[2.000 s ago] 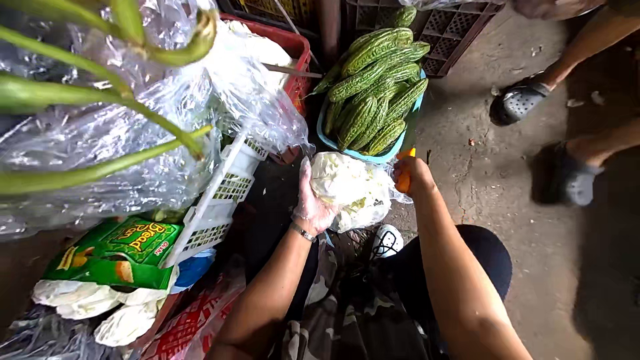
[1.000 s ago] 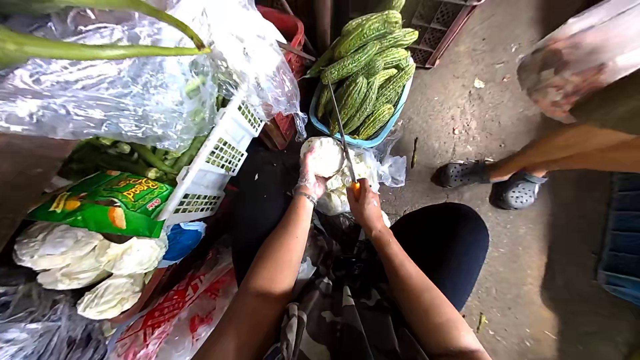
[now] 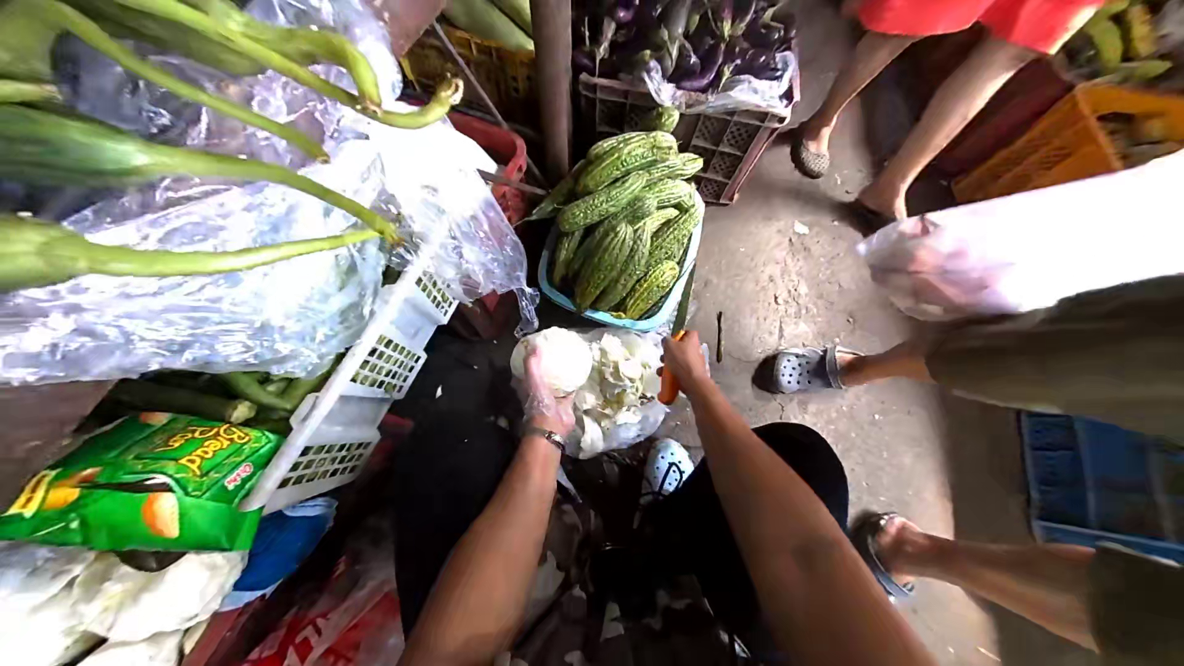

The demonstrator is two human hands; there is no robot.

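A round, pale vegetable head (image 3: pixel 562 359), seemingly cauliflower or cabbage, rests in my left hand (image 3: pixel 548 407), which wears a clear plastic glove. My right hand (image 3: pixel 685 361) grips the orange handle of a knife (image 3: pixel 670 381); its blade points up and away past the basin's right edge. Between my hands lies a clear plastic bag (image 3: pixel 615 435) holding pale trimmed pieces (image 3: pixel 618 375). Just beyond, a light blue basin (image 3: pixel 548 282) is heaped with bitter melons (image 3: pixel 615 222).
At left stand a white plastic crate (image 3: pixel 388 361), clear plastic wrap (image 3: pixel 277 250) and a green snack bag (image 3: pixel 148 481) on pale vegetables. A crate of eggplants (image 3: pixel 638 106) is at the back. People's legs (image 3: pixel 888 361) and a blue crate (image 3: pixel 1091 472) are on the right.
The knife blade, across the pale head one second ago, is now off it to the right with my right hand. Another person's legs in red clothing have come into view at the upper right.
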